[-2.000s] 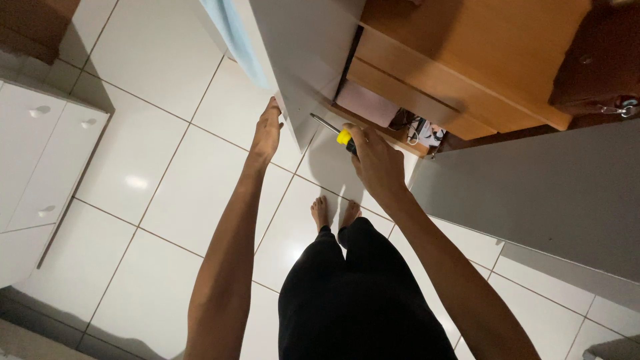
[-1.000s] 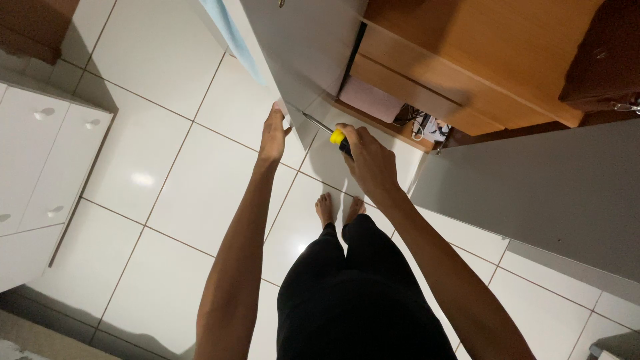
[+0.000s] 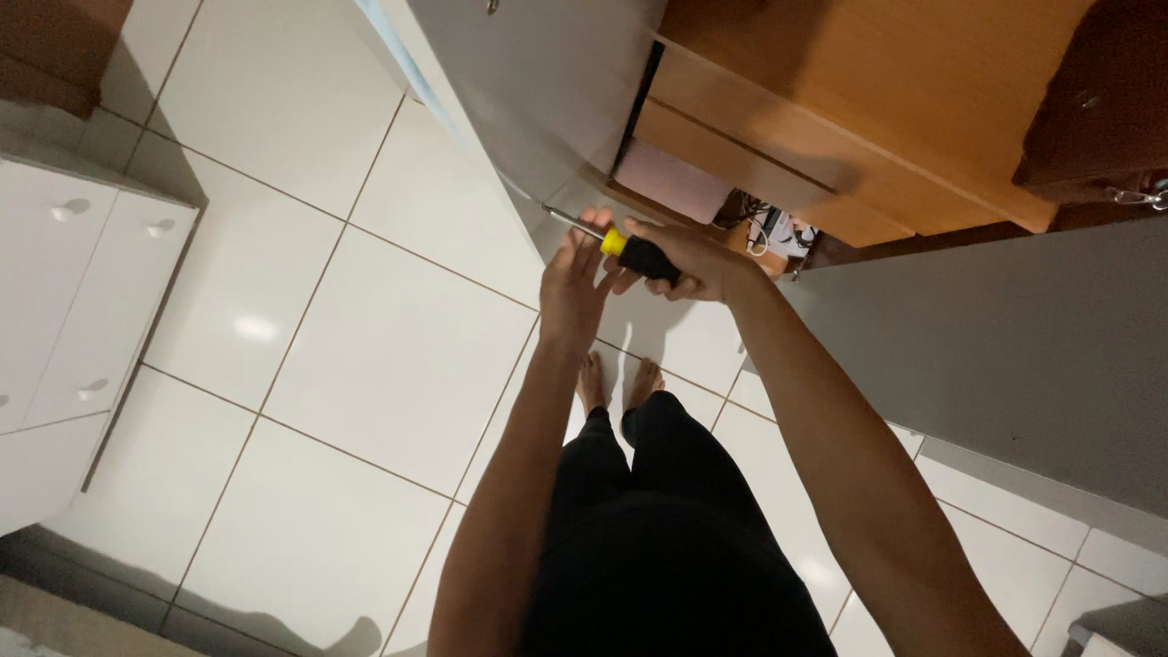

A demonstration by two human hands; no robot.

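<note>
A screwdriver [image 3: 643,257] with a black and yellow handle lies in my right hand [image 3: 691,262], its metal shaft pointing up and to the left. My left hand [image 3: 578,278] is at the shaft, with its fingertips at or just behind the metal; whether they grip it cannot be told. Beyond the screwdriver's tip stands a grey cabinet door [image 3: 547,82], swung outward, with a small metal knob [image 3: 493,6] near the top of the view.
At the right, a second grey door [image 3: 985,356] stands open beside wooden drawers [image 3: 776,119]. A pink folded cloth [image 3: 675,180] and cables [image 3: 754,228] lie low in the cabinet. A brown bag [image 3: 1095,109] rests at upper right. White drawers [image 3: 55,292] stand at left on the tiled floor [image 3: 392,347].
My left hand has left the edge of the grey door and come to the screwdriver's shaft. My right hand still holds the screwdriver.
</note>
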